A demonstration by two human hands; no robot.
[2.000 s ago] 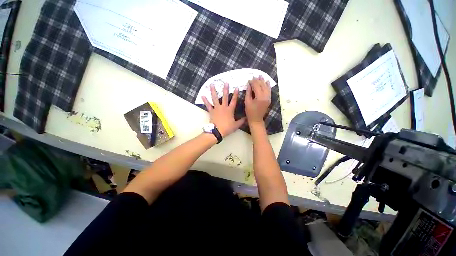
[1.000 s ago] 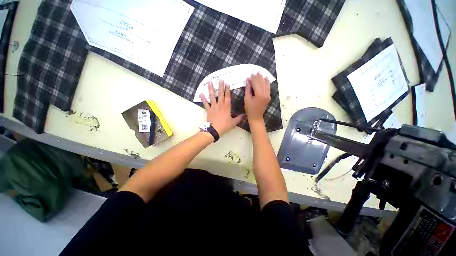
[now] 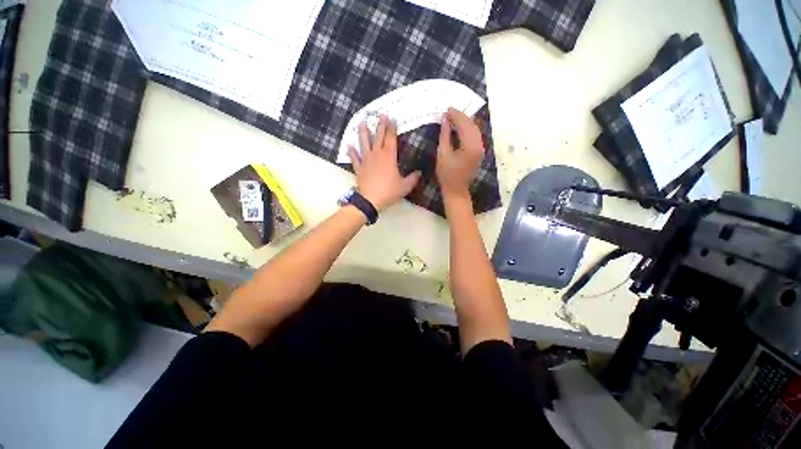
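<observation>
The white crescent pattern piece lies on the near corner of the dark plaid lay. My left hand lies on its left part with fingers spread, fingertips on the paper and palm over the cloth. A dark band is on my left wrist. My right hand is at its right end, thumb and finger bent together at the paper's inner edge. Whether they pinch paper or cloth cannot be told.
The cutting machine stands at the right on its grey base plate. A brown-yellow box lies left of my left arm. Plaid bundles with white paper lie at right. A green bundle is at lower left, below the table edge.
The view has shifted, so the lay and patterns sit higher in the picture. My left hand's fingers are less spread than two seconds ago. Both hands remain at the crescent.
</observation>
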